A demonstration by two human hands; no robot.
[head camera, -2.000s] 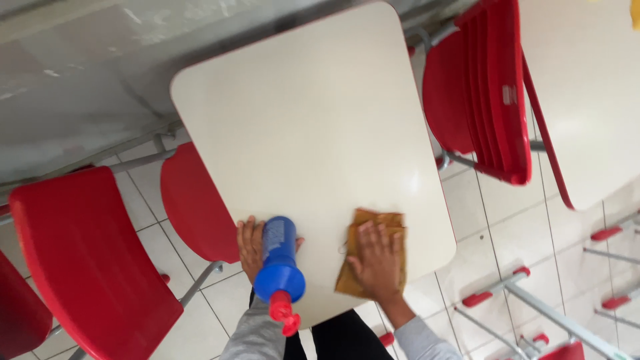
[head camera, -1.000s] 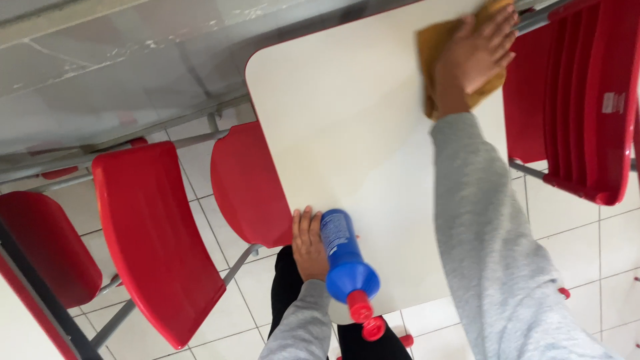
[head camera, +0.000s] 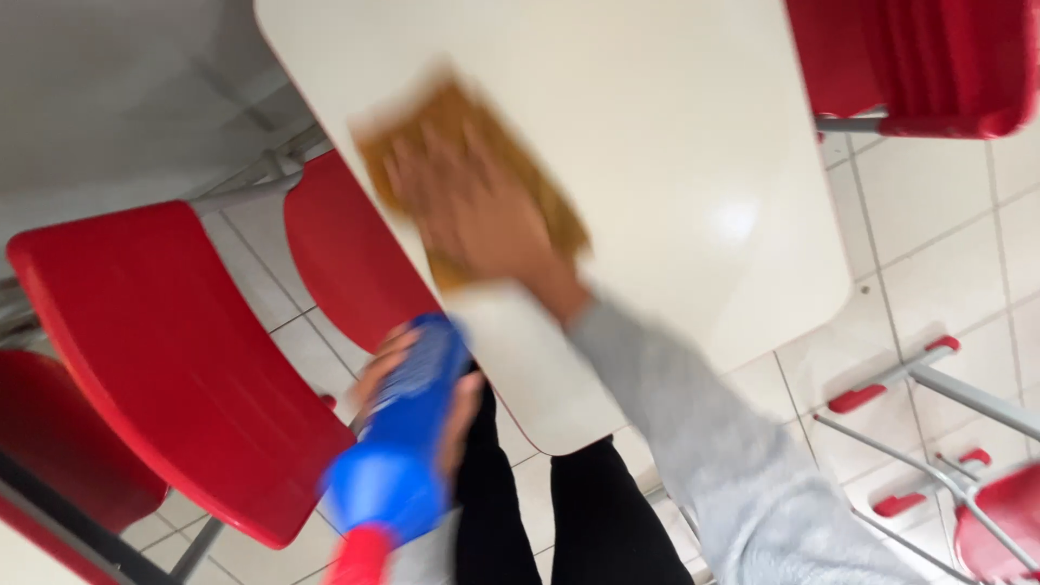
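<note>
A mustard-brown cloth [head camera: 528, 179] lies on the white tabletop [head camera: 666, 162], near its left edge. My right hand [head camera: 479, 211] is spread flat on top of the cloth, both blurred. My left hand [head camera: 455, 406] is wrapped around a blue plastic bottle [head camera: 422, 382] with a red cap [head camera: 361, 556], just off the table's lower left edge. The bottle's cap end points toward the bottom of the view, and its side bears writing. Part of my left hand is hidden behind the bottle.
Red chairs with grey metal frames stand at the left [head camera: 179, 366] and at the upper right [head camera: 934, 65]. Metal legs with red feet [head camera: 857, 398] rest on the white tiled floor [head camera: 934, 203] at the right. A grey wall [head camera: 138, 97] borders the upper left.
My right hand has moved with the cloth from the table's far right side to its left edge. The bottle, over the tabletop a second ago, is now off its edge in my left hand.
</note>
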